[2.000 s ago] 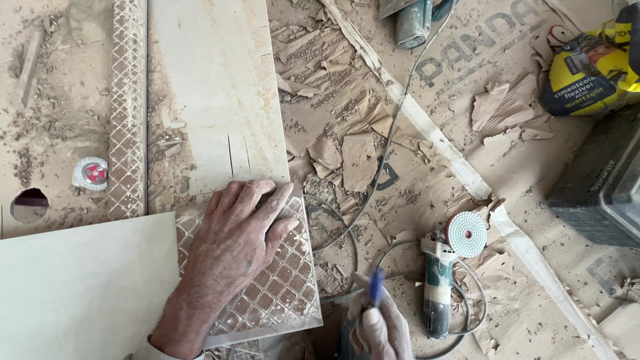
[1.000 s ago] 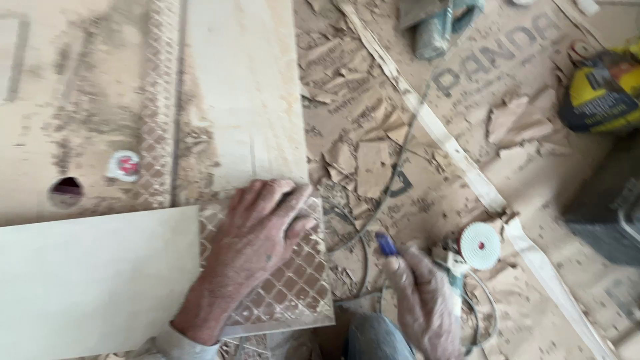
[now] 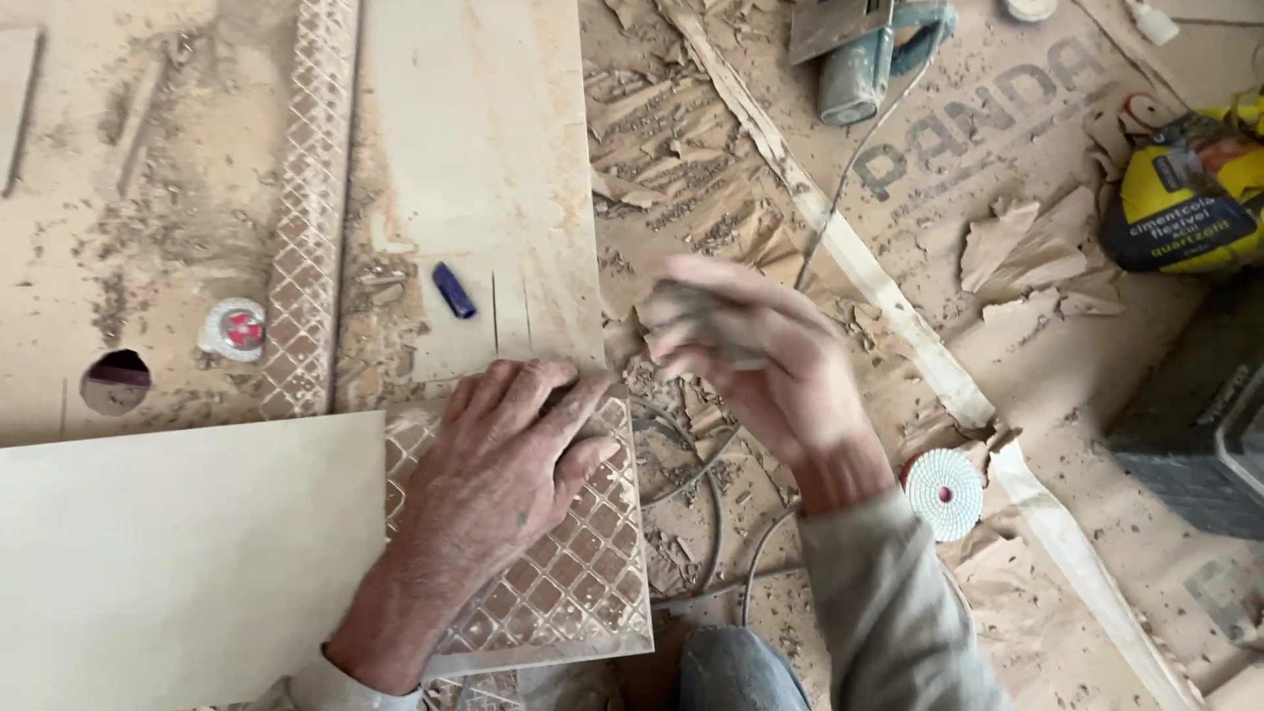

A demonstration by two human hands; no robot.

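My left hand [image 3: 499, 484] lies palm down on a tile piece with a grid-patterned brown back [image 3: 583, 553]. Its fingertips reach the end of a long cream tile strip [image 3: 474, 148], where two thin dark lines show. On that strip lies a short blue marker or cap [image 3: 454, 290], clear of both hands. Blurred, my right hand [image 3: 770, 355] is raised just right of the strip, its fingers closed around a dark grey object [image 3: 706, 321] whose kind I cannot tell. A plain cream tile [image 3: 188, 553] overlaps the left part of the grid-backed piece.
A polishing disc [image 3: 944, 494] is beside my right sleeve, with cables [image 3: 716, 523] nearby. A power tool [image 3: 859, 69] lies at the top, a yellow and black cement bag [image 3: 1185, 197] and dark case [image 3: 1205, 444] at right. Left are a red-centred disc [image 3: 237, 329] and a hole [image 3: 117, 381]. Torn paper covers the floor.
The blue item, earlier at my right hand, now lies on the cream strip. My right hand has moved up and holds a dark grey object. My left hand remains on the grid-backed tile.
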